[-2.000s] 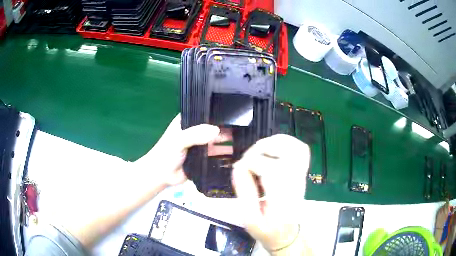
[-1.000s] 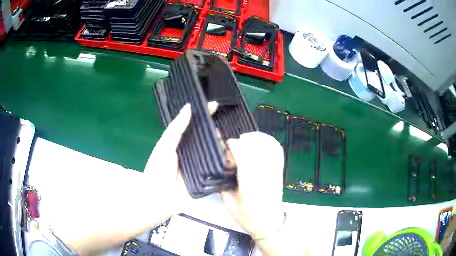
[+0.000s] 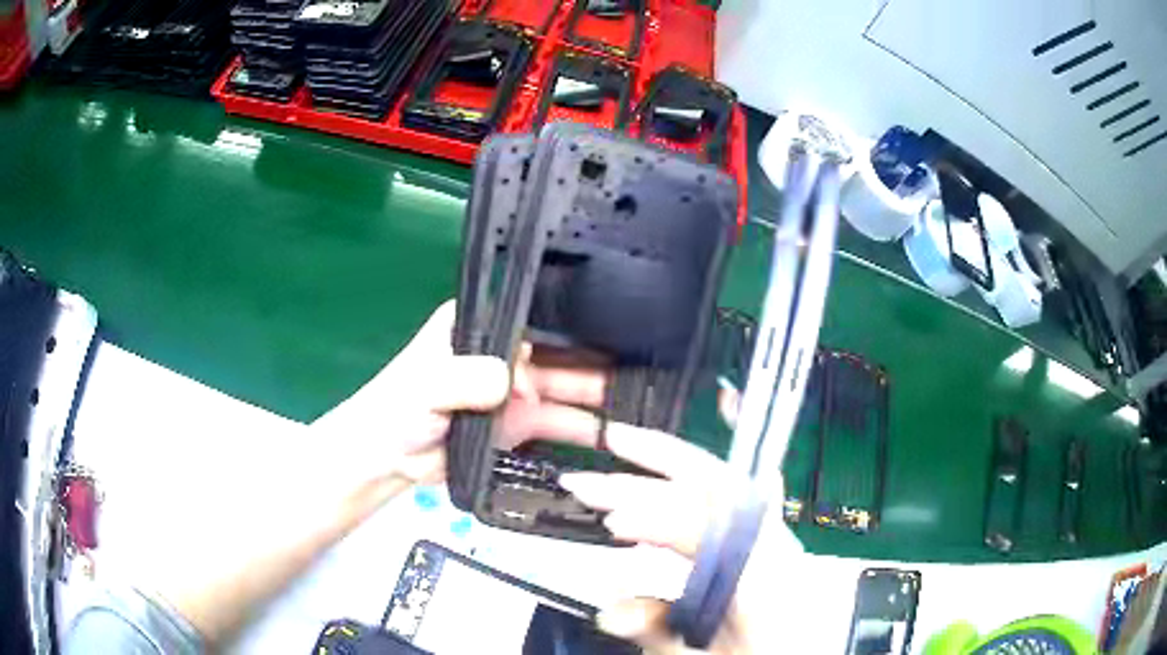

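A stack of black phone middle frames (image 3: pixel 640 237) is held upright and slightly fanned over the green surface. My left hand (image 3: pixel 416 403) grips its left edge, with the thumb in front and fingers showing through the window. My right hand (image 3: pixel 678 493) is at the stack's lower right. It holds a blurred pair of thin frames (image 3: pixel 778 365), seen edge-on and tilted, apart from the upper part of the stack. Its fingertips reach across the lower part of the stack; whether they touch it, I cannot tell.
Middle frames (image 3: pixel 879 441) lie in a row on the green surface (image 3: pixel 230 269). Others (image 3: pixel 422 595) lie on the white surface near me. A red tray (image 3: pixel 371 132) with frames stands at the back. Tape rolls (image 3: pixel 941 243) sit beside the grey cabinet (image 3: pixel 985 96). A green fan (image 3: pixel 947 640) is lower right.
The held stack has turned from a tilted side view to show its broad face. The right hand now holds thin frames out to the right. The row on the green surface has shifted partly behind them.
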